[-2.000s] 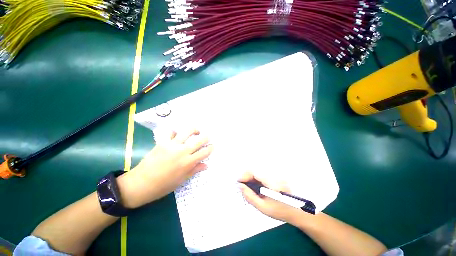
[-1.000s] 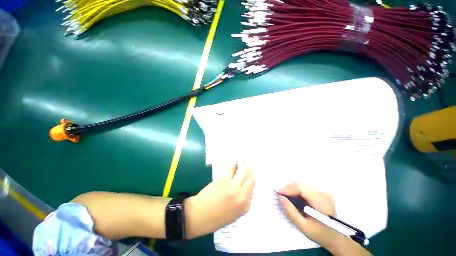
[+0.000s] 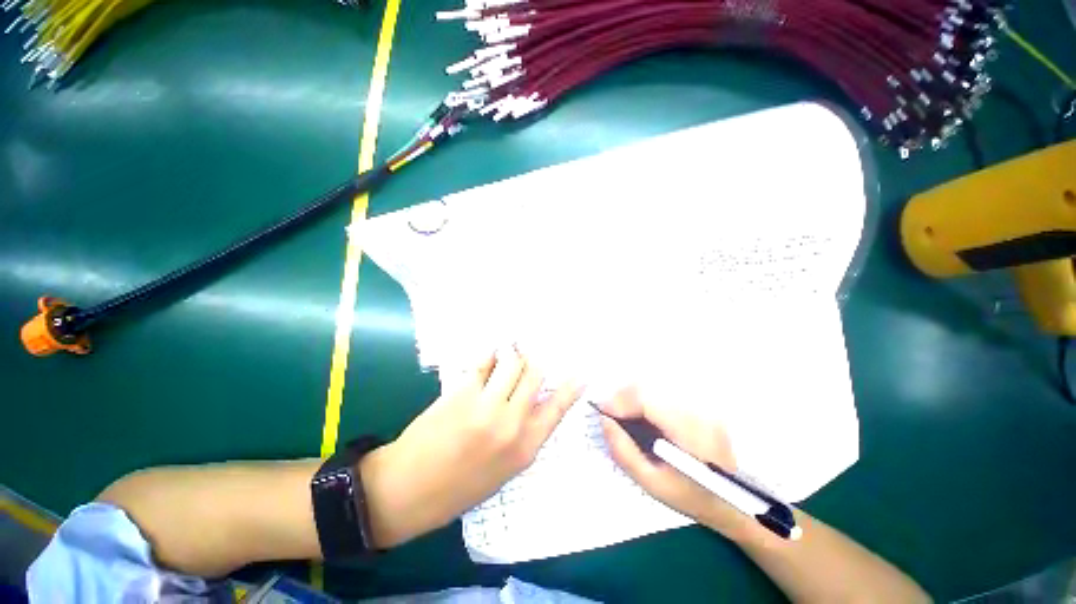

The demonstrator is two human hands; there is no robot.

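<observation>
White record sheets (image 3: 637,283) lie on the green mat, with faint printed text; much of the page is overexposed. My right hand (image 3: 667,448) holds a pen (image 3: 714,478) with a white barrel and black grip, its tip on or close to the page. My left hand (image 3: 472,437), with a black wristband, rests on the lower left of the sheets, fingers loosely bent and nothing seen in it. Its fingertips are close to the pen tip.
A black cable assembly (image 3: 224,254) with an orange connector (image 3: 53,330) lies at left, its wire end by the maroon wire bundle (image 3: 661,30). A yellow wire bundle (image 3: 77,26) is at top left. A yellow heat gun (image 3: 997,212) is at right. Yellow tape (image 3: 354,283) crosses the mat.
The view has shifted, so the bench things sit further left and higher than one second ago. My left fingertips are now closer to the pen tip. My right hand still holds the pen.
</observation>
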